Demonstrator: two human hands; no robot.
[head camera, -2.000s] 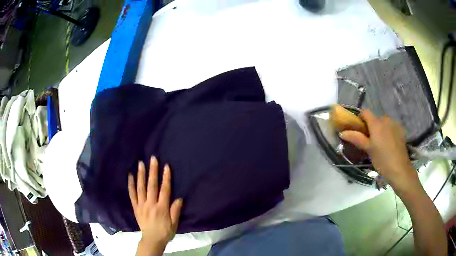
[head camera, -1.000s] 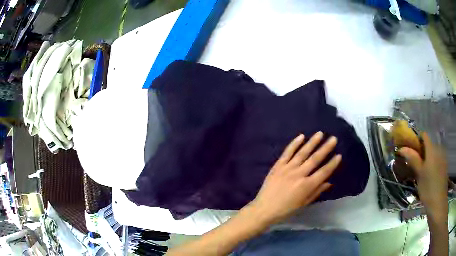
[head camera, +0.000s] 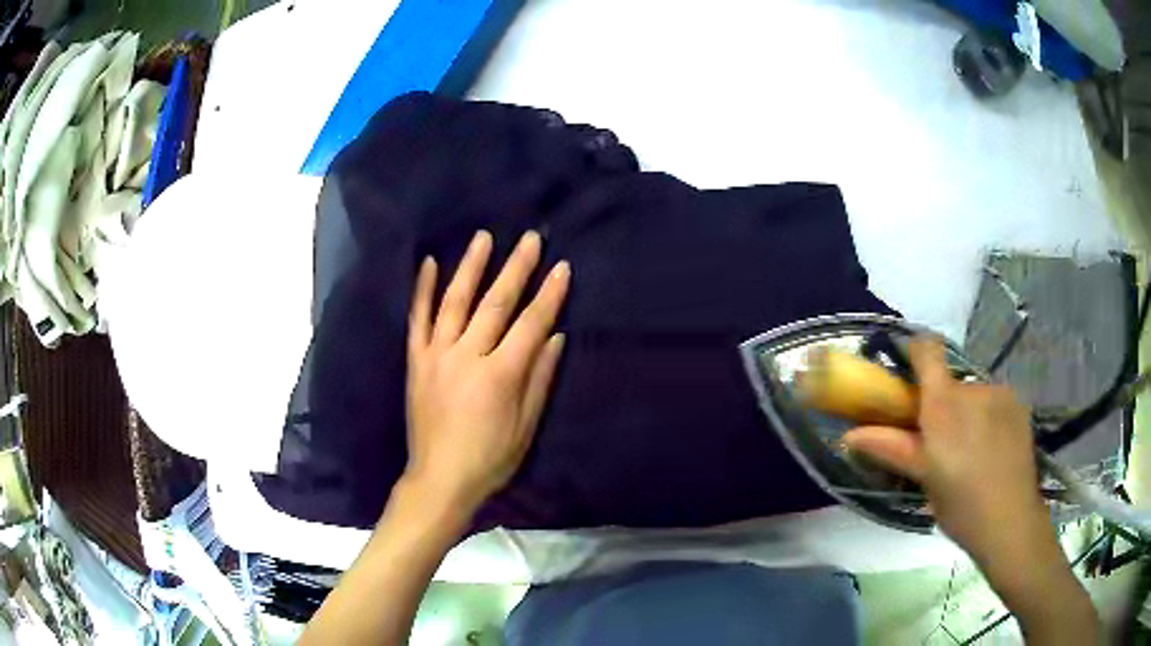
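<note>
A dark purple garment (head camera: 669, 341) lies spread over the white padded pressing board (head camera: 164, 303), with a see-through grey edge at its left. My left hand (head camera: 486, 353) lies flat on the garment, left of its middle, fingers apart and holding nothing. My right hand (head camera: 966, 429) grips the tan handle of the steam iron (head camera: 814, 435). The iron's silver plate rests on or just over the garment's right end, its tip pointing left. The underside of the iron is hidden.
The grey iron pad (head camera: 1073, 309) with a thin metal rest frame (head camera: 1007, 331) is at right. A whitish hose (head camera: 1098, 495) runs behind the iron. A blue arm (head camera: 404, 76) crosses the far left. Cream cloth (head camera: 70, 177) sits in a brown basket (head camera: 76, 410) at left.
My right hand has brought the iron left from the grey pad onto the garment's right end. My left hand has moved left across the garment. The garment looks flatter at the right.
</note>
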